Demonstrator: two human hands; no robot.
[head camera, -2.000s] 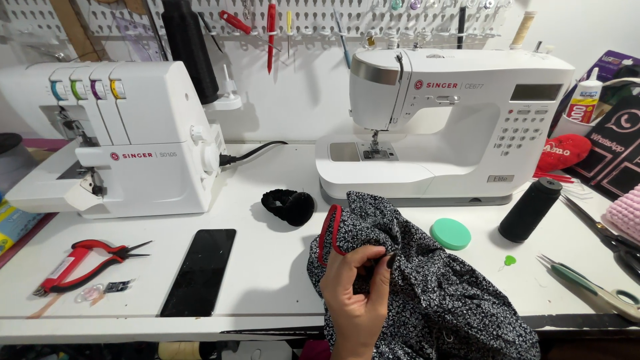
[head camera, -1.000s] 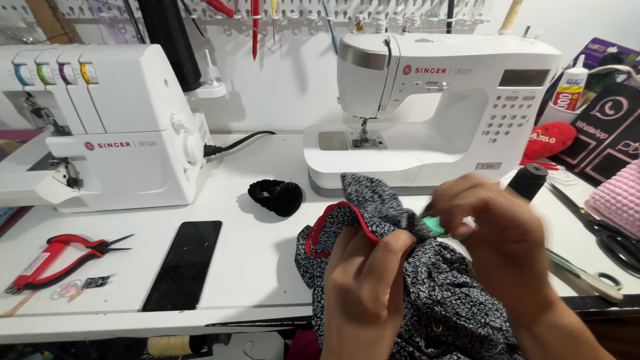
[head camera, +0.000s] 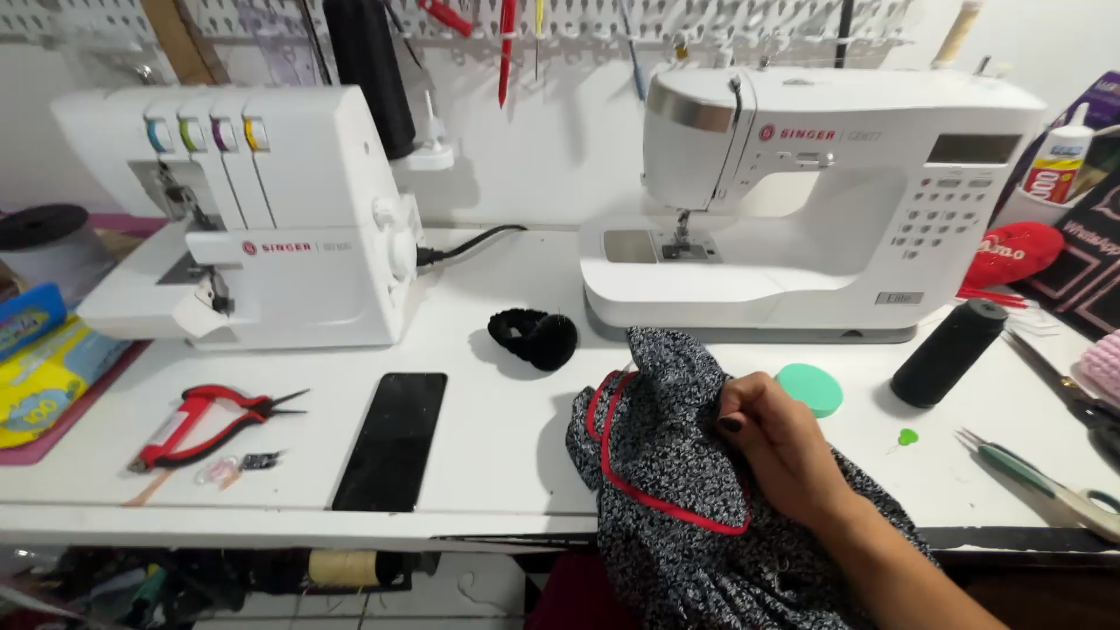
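Note:
A black-and-white patterned fabric piece with red trim (head camera: 682, 437) lies bunched over the front edge of the table. From the lower right comes my right hand (head camera: 779, 442), its thumb and fingers pinching a fold of this fabric. My left hand does not show; whether it is under the cloth I cannot tell. Just behind my right hand lies a round mint-green disc (head camera: 810, 390). A black velvety scrunchie-like band (head camera: 534, 339) rests to the left of the fabric, in front of the white sewing machine (head camera: 744, 280).
At the left stand a white overlock machine (head camera: 297, 297), red-handled pliers (head camera: 206, 429) and a black phone (head camera: 391, 442). To the right are a black thread cone (head camera: 949, 353), a small green item (head camera: 907, 437), green-handled snips (head camera: 1037, 477) and dark scissors (head camera: 1072, 389). Tools hang behind.
My left hand, on the fabric in the earlier frames, has gone from view. My right hand came in one second ago and now grips the cloth. The red trim is spread into a wider, lower curve.

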